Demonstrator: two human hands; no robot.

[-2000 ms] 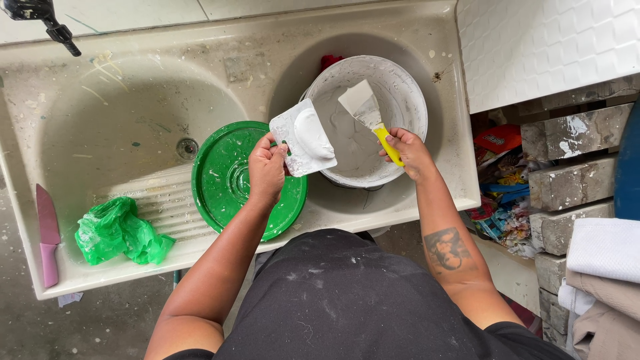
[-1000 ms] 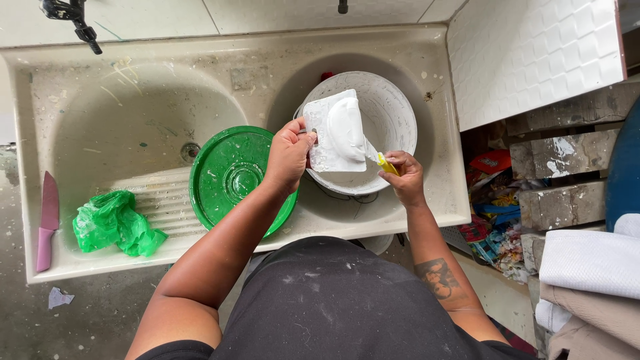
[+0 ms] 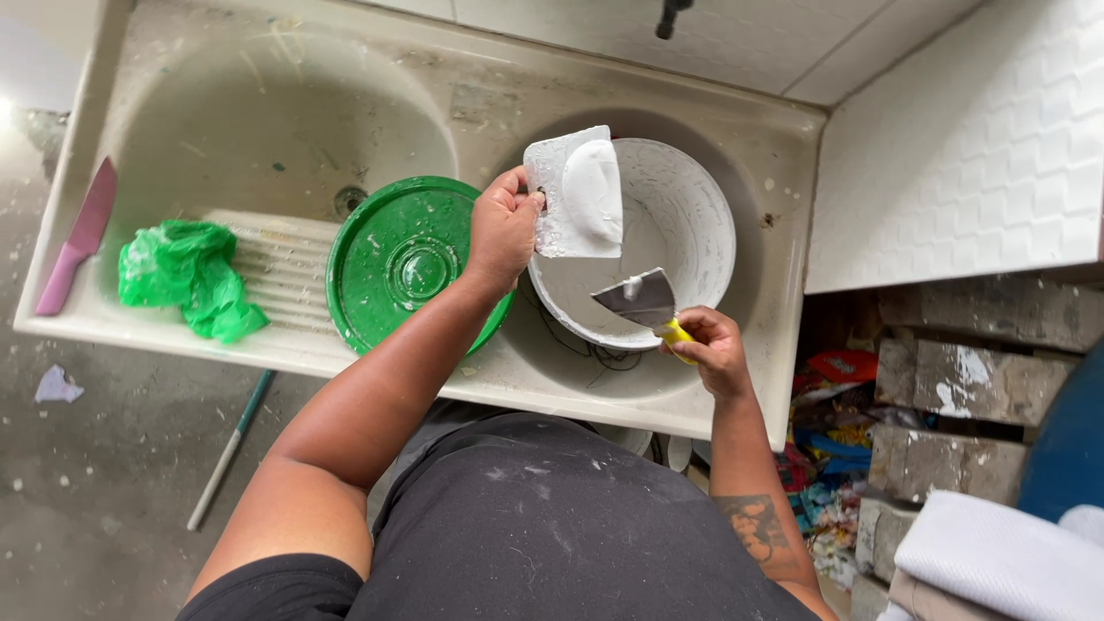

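My left hand grips a flat white plastic spreader by its left edge, and a smooth mound of white paste lies on its right half. In my right hand is a putty knife with a yellow handle; its metal blade points up and left and bears a small dab of paste. Both tools are over a white bucket, whose inner wall is smeared with paste. The bucket stands in the right sink basin. Blade and spreader are apart.
A green bucket lid lies left of the bucket, partly behind my left forearm. Farther left are a crumpled green plastic bag and a pink knife on the sink's edge. A white textured panel stands at the right.
The putty knife, at the paste on the spreader one second ago, is now lower and apart from it. The paste mound looks smoother than two seconds ago. The view has shifted and turned.
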